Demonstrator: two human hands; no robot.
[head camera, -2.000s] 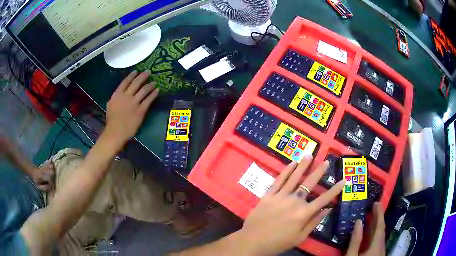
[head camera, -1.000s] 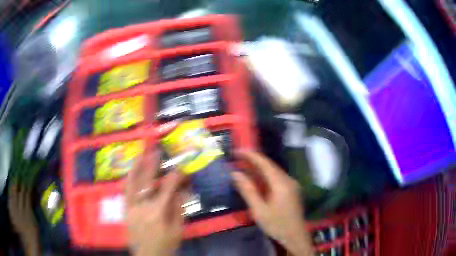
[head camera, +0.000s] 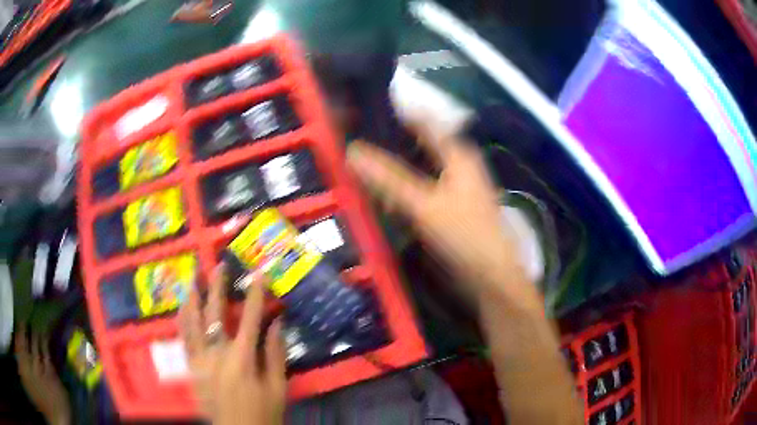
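A keypad phone (head camera: 300, 274) with yellow film lies slanted across the lower right slots of the red foam tray (head camera: 344, 199). My left hand (head camera: 236, 357), wearing a ring, rests over the tray's lower middle, fingers spread, fingertips beside the phone's yellow end; it holds nothing visible. My right hand (head camera: 444, 203) is blurred, right of the tray, fingers apart and seemingly empty, its upper fingers near a pale soft block (head camera: 427, 104). Three yellow-film phones (head camera: 153, 216) lie in the left column; black phones lie back-up in the right column (head camera: 261, 183).
A monitor with a purple-blue screen (head camera: 656, 158) stands at right. A white mouse (head camera: 523, 241) is partly behind my right forearm. Small red trays (head camera: 635, 357) hold black units at lower right. Another person's hand (head camera: 37, 373) is at lower left, beside a yellow-film phone (head camera: 83, 357).
My right hand has left the slanted phone and moved up and right past the tray edge. My left hand stays over the tray. The view has swung right, bringing the purple screen in.
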